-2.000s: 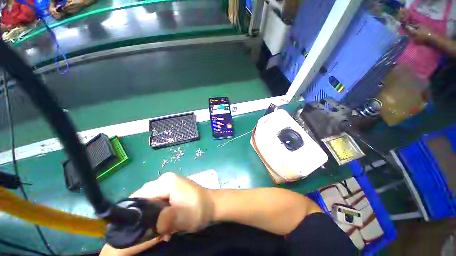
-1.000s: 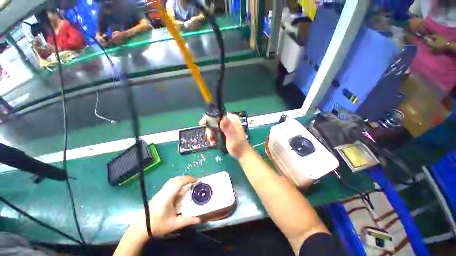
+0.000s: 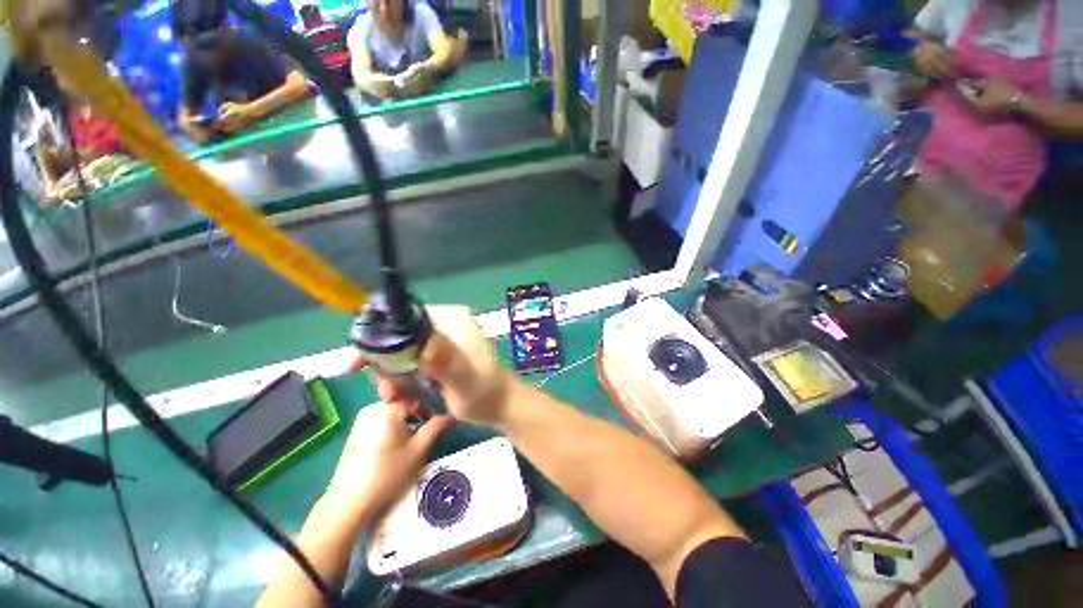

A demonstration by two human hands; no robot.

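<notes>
My right hand [image 3: 466, 366] is closed around the upright electric screwdriver [image 3: 392, 327], above and behind the near white housing. My left hand [image 3: 382, 451] has its fingertips at the screwdriver's lower end; whether they pinch a screw or the tool is hidden. The near white housing [image 3: 485, 485] lies on the green bench, dark round centre up, just right of my left wrist. The driver's tip is not visible. The screw tray and loose screws do not show; my hands and the tool cover that area.
Stacked housings [image 3: 635, 344] stand to the right, beside a small yellowish-panelled part [image 3: 808, 374]. A smartphone [image 3: 534, 327] lies behind my right hand. A black tray on a green base [image 3: 267, 428] is left. A blue crate [image 3: 980, 582] is lower right. Black cables and an orange strap [image 3: 226, 220] cross the left. People are beyond.
My right hand and the screwdriver have moved left and down from the screw tray. My left hand has left the near housing and risen to the screwdriver's lower end. The view has shifted.
</notes>
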